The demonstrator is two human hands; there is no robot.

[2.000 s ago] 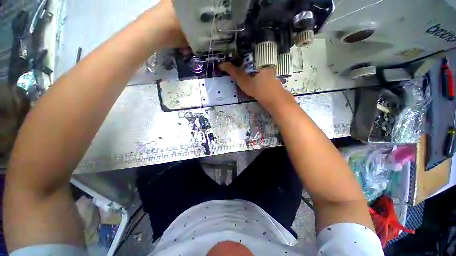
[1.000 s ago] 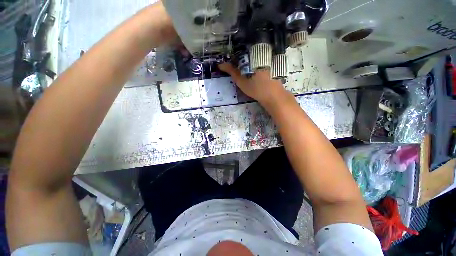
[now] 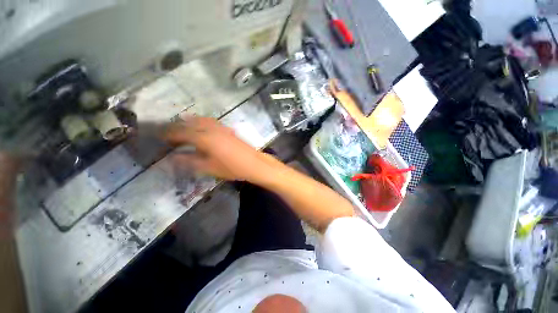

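Note:
The off-white sewing machine head (image 3: 208,30) with "brother" lettering fills the upper left, turned and blurred. Its ribbed tension knobs (image 3: 92,126) are at the left over the bed. The pale bed plate (image 3: 76,198) lies below them. My right hand (image 3: 205,147) is above the worn white table (image 3: 183,183), right of the knobs, blurred by motion; whether its fingers hold anything cannot be told. Only part of my left arm shows at the left edge; my left hand cannot be made out. The needle and hook area is blurred.
A metal parts tray (image 3: 285,101) sits at the table's right end beside clear plastic. Behind it, a grey mat (image 3: 361,52) bears a red-handled tool (image 3: 341,32) and a yellow-and-black screwdriver (image 3: 375,79). A white bin (image 3: 377,221) with bags is below. Black bags (image 3: 489,98) lie farther right.
The view has swung to the right, bringing the mat, bin and black bags further in. My right hand has left the needle area and moved right, over the table.

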